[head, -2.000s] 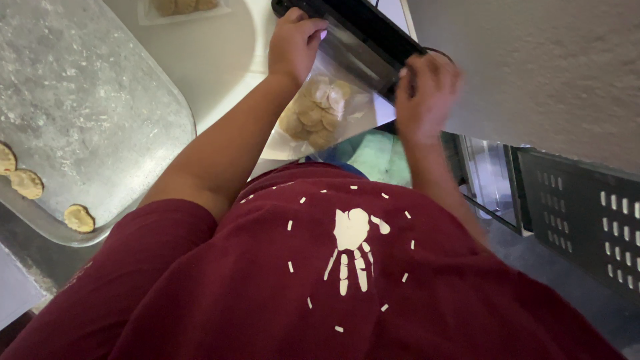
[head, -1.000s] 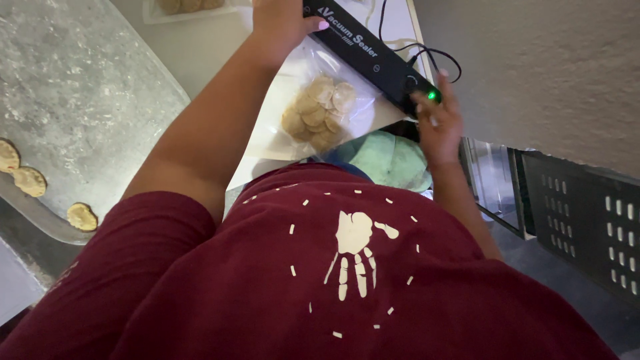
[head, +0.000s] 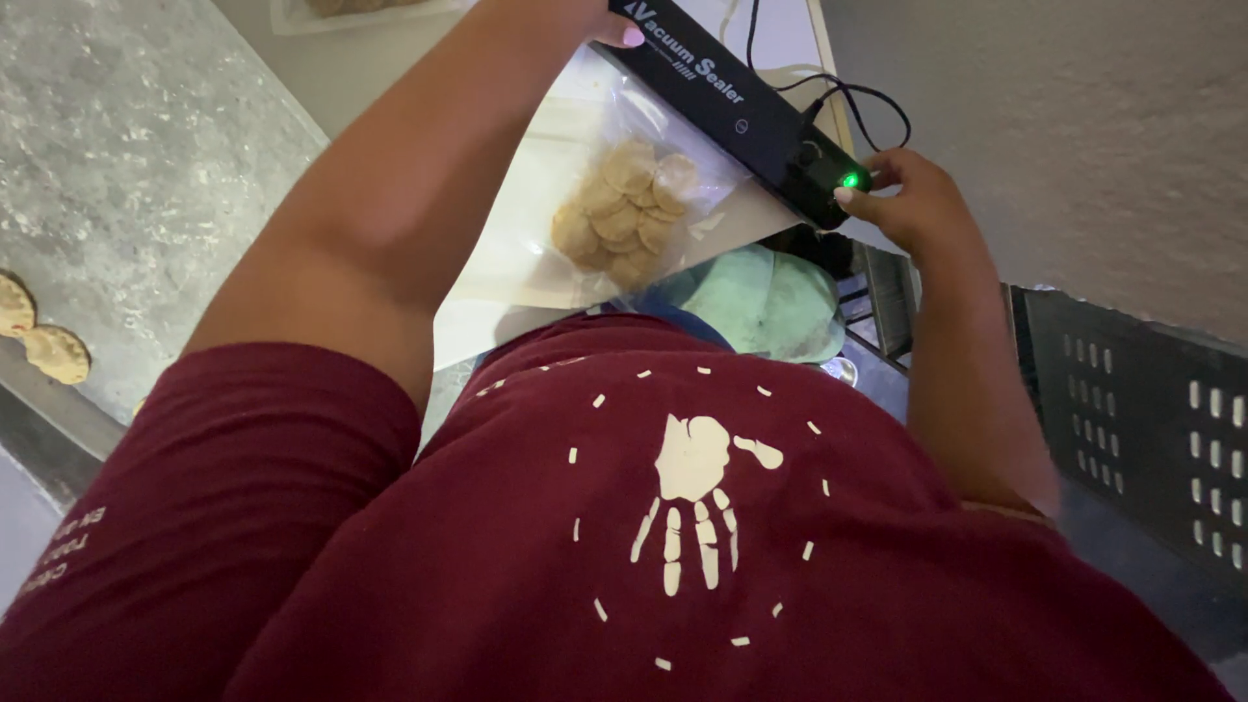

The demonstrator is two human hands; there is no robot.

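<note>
A black vacuum sealer (head: 731,107) lies slanted across the top of the view, its lid down and a green light lit near its right end. My left hand (head: 595,19), partly cut off by the top edge, grips the sealer's far end. At the near end, my right hand (head: 892,195) has its thumb and fingers around the corner beside the light. A clear plastic bag (head: 712,180) runs up to the sealer's long side. Inside it is a pile of round, flat, light-brown food pieces (head: 624,210).
A metal tray (head: 146,127) with several round pieces (head: 57,353) is at left. Another filled bag (head: 361,12) lies at the top. A black cord (head: 877,93) loops beside the wall (head: 1072,117). Below the counter are a pale green rounded thing (head: 765,302) and a perforated black panel (head: 1150,419).
Two seconds ago, the sealer's top was tilted up between my hands; now it is down. The green light shows, and my right hand has moved down to the near corner.
</note>
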